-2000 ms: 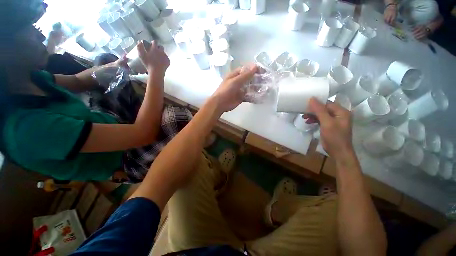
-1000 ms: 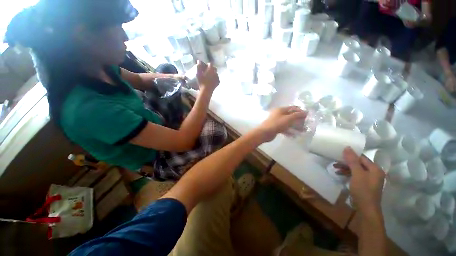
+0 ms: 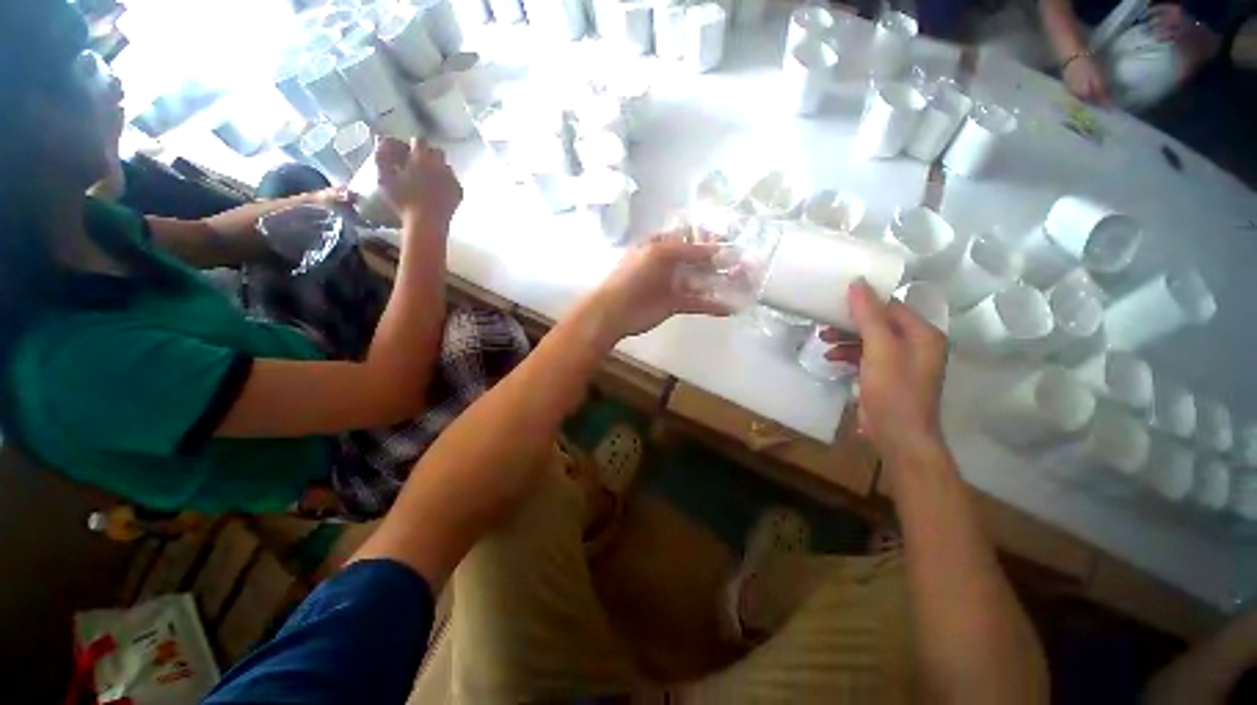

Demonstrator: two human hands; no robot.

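Note:
A white container (image 3: 827,273) lies on its side in the air above the table edge. My right hand (image 3: 889,351) holds its right end, thumb on top and fingers underneath. My left hand (image 3: 665,285) grips a crinkled clear plastic bag (image 3: 731,262) at the container's left end. The bag's mouth seems to be around or against that end; glare hides exactly how far. Open white containers stand just behind, such as one container (image 3: 921,232) with its rim up.
The white table (image 3: 731,361) carries more containers at the right (image 3: 1055,400), back and left. A person in a green shirt (image 3: 138,372) sits at my left, handling a container and a bag. Another person's hands (image 3: 1089,76) show at the far right.
Since one second ago the view has swung back to the right. The bag now looks more spread at the container's left end. My right hand still holds the container.

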